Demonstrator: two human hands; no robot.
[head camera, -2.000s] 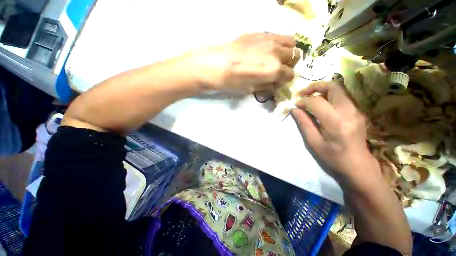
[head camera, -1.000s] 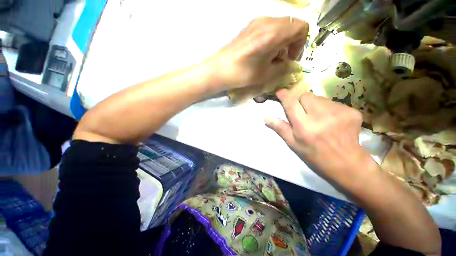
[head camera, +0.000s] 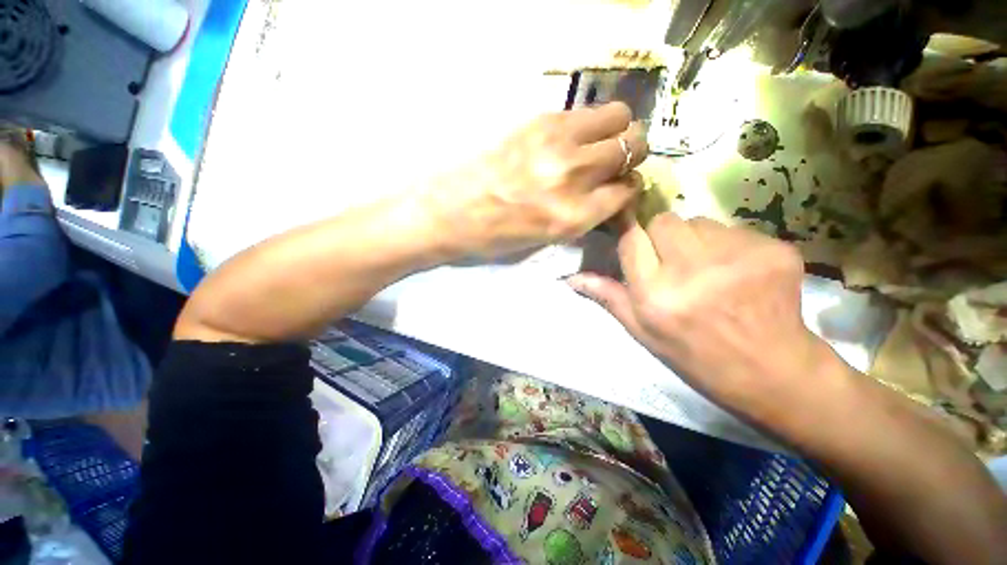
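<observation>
My left hand (head camera: 552, 182), with a ring, has its fingers curled at the front of the machine bed. My right hand (head camera: 718, 292) is beside it, its index fingertip meeting the left fingertips and its thumb apart. A small beige piece (head camera: 654, 190) shows partly between the fingertips; most of it is hidden. The machine bed (head camera: 790, 132) is cream-yellow with dark specks and a round dark fitting (head camera: 758, 140). The presser foot and needle area (head camera: 687, 68) is just beyond my left hand. A dark opening (head camera: 618, 88) shows left of it.
A ribbed white knob (head camera: 872, 114) is at the upper right. A heap of beige and tan pieces (head camera: 939, 221) lies right of the machine. The white table (head camera: 364, 110) has a blue edge (head camera: 210, 88). Blue crates (head camera: 773, 508) are below. Another person's blue sleeve (head camera: 44, 259) is at left.
The larger beige piece seen under my left hand is now mostly out of sight. My left hand has moved down from the needle, uncovering the dark opening. The view has shifted slightly.
</observation>
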